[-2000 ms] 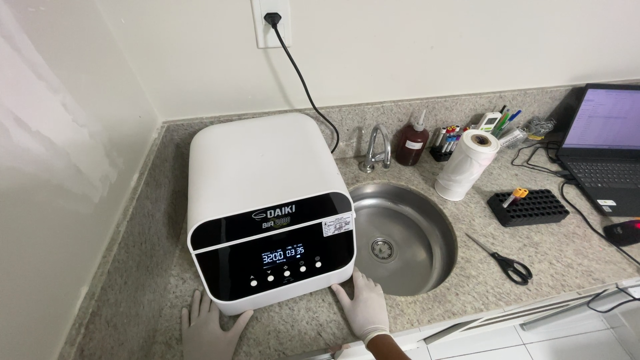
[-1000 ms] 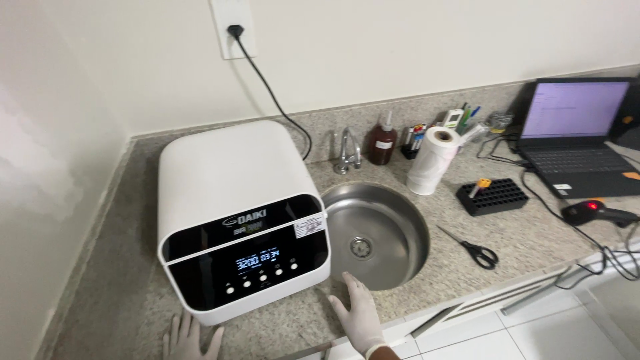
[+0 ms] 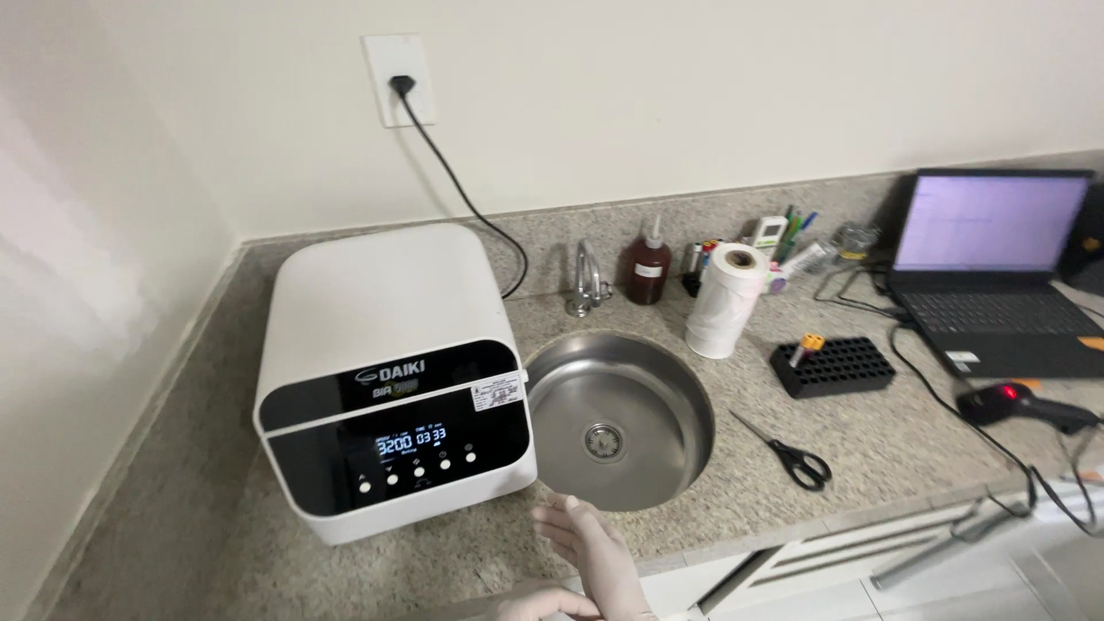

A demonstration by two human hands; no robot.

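A white Daiki centrifuge point(image 3: 379, 310) with a black front panel and a lit display stands on the granite counter, its lid closed. My right hand point(image 3: 591, 552), in a pale glove, is raised over the counter's front edge, just below the steel sink point(image 3: 634, 466), and holds no object. Low in the view, my left hand point(image 3: 543, 604), gloved too, lies against or close to the right wrist; most of it is cut off by the frame. Whether its fingers are closed on the right hand is unclear.
Behind the sink are a chrome faucet point(image 3: 586, 280) and a brown bottle point(image 3: 649, 272). A white plastic roll point(image 3: 726, 302), black scissors point(image 3: 798, 461), a black tube rack point(image 3: 837, 366), a barcode scanner point(image 3: 1018, 405) and a laptop point(image 3: 1000, 319) stand or lie rightward. Cables cross the counter's right side.
My left hand has left the counter in front of the centrifuge and moved right to my right hand. The right hand has come away from beside the centrifuge. The view has shifted rightward.
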